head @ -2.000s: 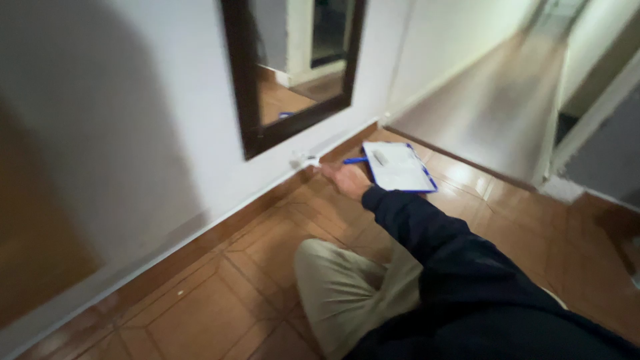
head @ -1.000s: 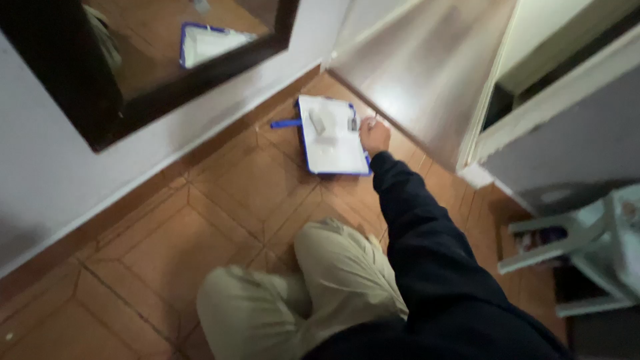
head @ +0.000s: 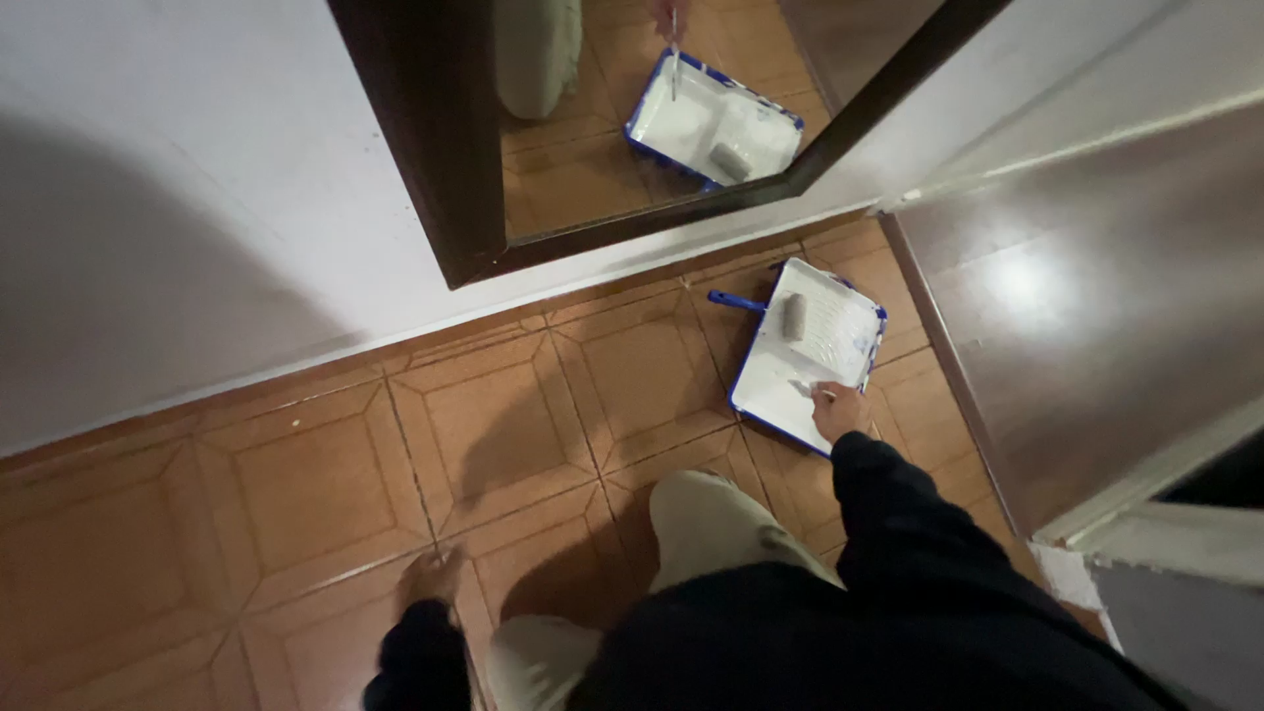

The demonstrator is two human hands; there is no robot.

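My right hand [head: 841, 407] is closed around a small brush [head: 802, 387], whose tip is over the white paint in the lower part of a blue-rimmed paint tray [head: 774, 410]. On the tray's ribbed slope lies a small paint roller [head: 795, 317], its blue handle [head: 736, 300] sticking out past the left rim. My left hand [head: 431, 575] is low over the floor tiles at the lower left, blurred, and its fingers cannot be made out clearly.
A dark-framed mirror [head: 632, 219] on the white wall [head: 168, 197] reflects the tray. Brown floor tiles [head: 494, 425] run along the baseboard [head: 474, 326]. To the right lies a shiny wood-look floor [head: 1096, 286] behind a dark threshold strip [head: 953, 375]. My knees are below the tray.
My right hand has moved from near the wall, past the tray's far side, to over the paint in the tray. My left hand has come into view. The view has shifted.
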